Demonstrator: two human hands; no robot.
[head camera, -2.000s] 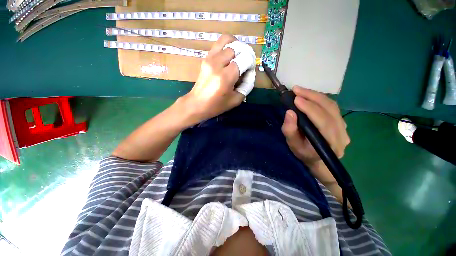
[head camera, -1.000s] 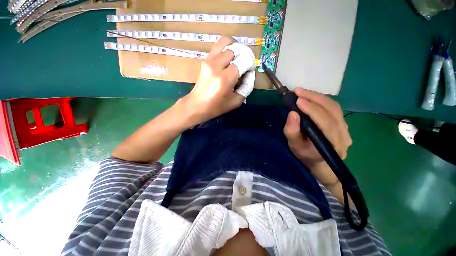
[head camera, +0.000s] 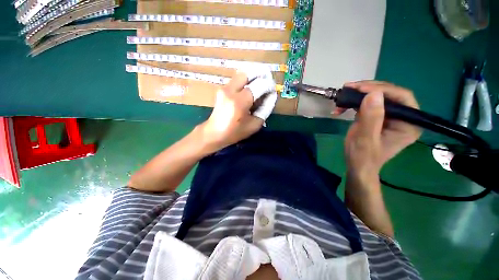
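My right hand (head camera: 383, 117) grips the black handle of a soldering iron (head camera: 350, 98), whose tip points left at the lower end of the green circuit board row (head camera: 298, 41). My left hand (head camera: 235, 109), with white coverings on its fingertips, presses on the nearest LED strip (head camera: 180, 74) close to its orange end tab. Its fingers hide that strip's right part. Several more white LED strips lie side by side beyond it, their right ends at the boards. Whether solder wire is in my left fingers I cannot tell.
Tan cardboard (head camera: 180, 94) lies under the strips, a grey card (head camera: 347, 49) right of the boards. A strip stack (head camera: 65, 22) is at the upper left, a clear roll (head camera: 462, 16) and side cutters (head camera: 475, 101) at the right. A red stool (head camera: 54, 142) and a person's shoe (head camera: 442, 157) are below.
The soldering iron has swung from steeply slanted to nearly level, and my right hand has moved right and up. The bench items sit slightly lower in view. My left hand stays on the nearest strip.
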